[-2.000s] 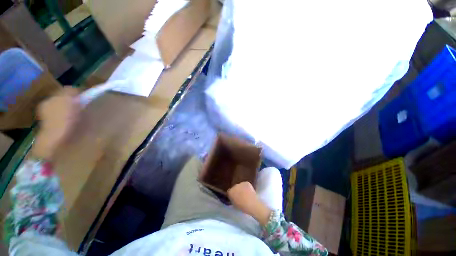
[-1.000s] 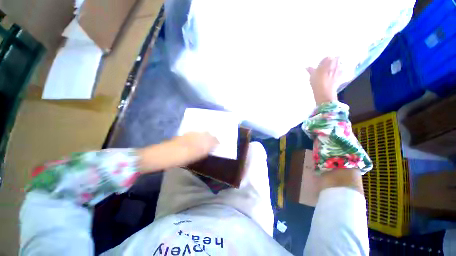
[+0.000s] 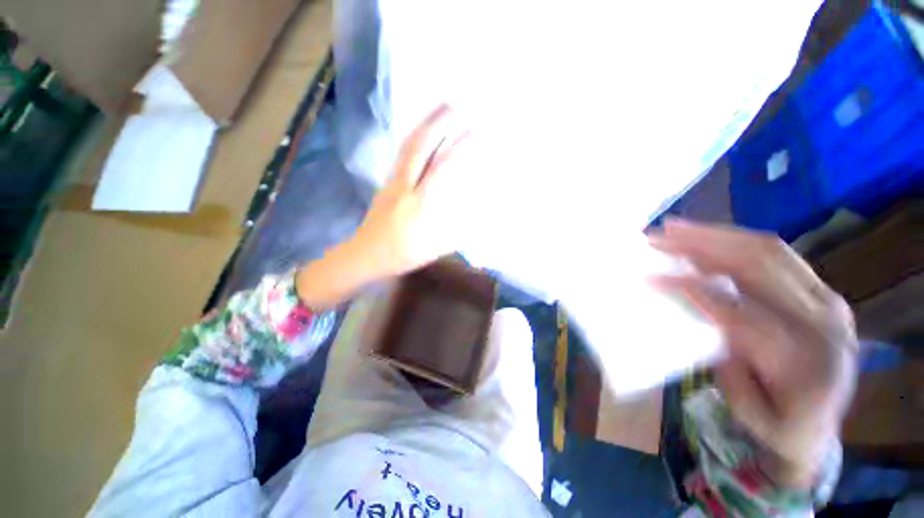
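Note:
A small open brown carton (image 3: 438,322) sits between my knees. Its dark inside shows, and I cannot tell whether anything lies at the bottom. The glaring white foam bundle (image 3: 567,111) stands in front of me, partly in clear film. My left hand (image 3: 400,207) is over the bundle's near left side, above the carton, fingers spread; no held thing shows. My right hand (image 3: 760,324) is raised at the right, blurred, its fingers closed on the end of a white foam strip (image 3: 648,339). The strip runs back towards the bundle and merges with its glare.
White pads (image 3: 157,162) lie by a larger brown box (image 3: 225,51) on the cardboard-covered table (image 3: 111,293) at left. Blue bins (image 3: 846,111) stand at upper right. Brown cartons (image 3: 628,415) are at right, partly behind my right hand.
The white pad has left my left hand, which moved up from the carton to the bundle. My right hand came off the bundle, back and to the right, with a foam strip.

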